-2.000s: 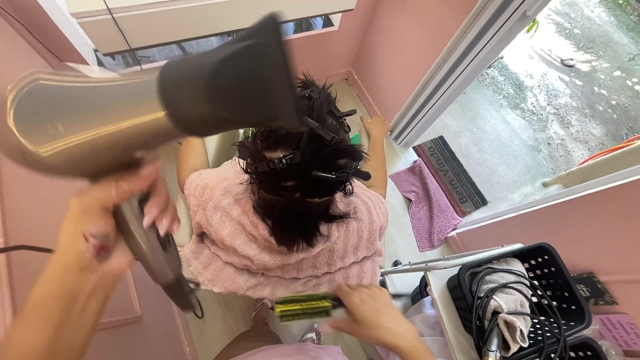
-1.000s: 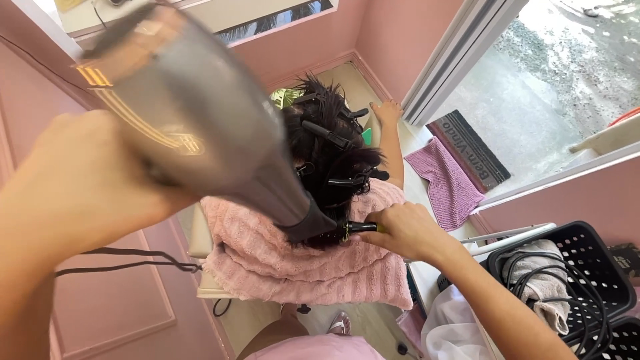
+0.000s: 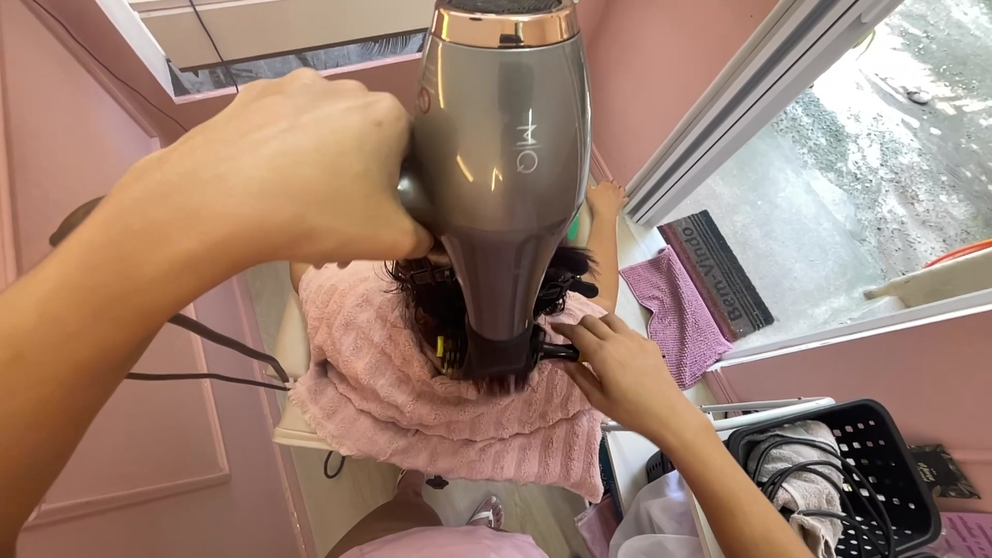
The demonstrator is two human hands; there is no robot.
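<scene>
My left hand [image 3: 310,170] grips the handle of a grey hair dryer [image 3: 504,155] with a copper-coloured rear ring. Its black nozzle points down at the ends of a seated person's dark hair [image 3: 434,298]. Behind the nozzle, partly hidden, is a round brush [image 3: 446,356] with yellow bristles in the hair; my right hand [image 3: 612,368] holds its black handle. Black clips [image 3: 577,287] hold upper sections of the hair, much of which the dryer covers. A pink towel [image 3: 372,395] lies over the person's shoulders and back.
A black basket [image 3: 903,473] with a grey towel [image 3: 806,480] and coiled cable stands at the lower right. A purple cloth [image 3: 674,310] and a doormat [image 3: 717,271] lie by the glass door. The dryer's dark cord [image 3: 225,341] runs at left. The person's arm [image 3: 604,240] reaches forward.
Two seconds ago the dryer was at upper left and the brush below the towel, away from the hair. Both came to the hair, and the dryer has since turned from slanting to upright in view.
</scene>
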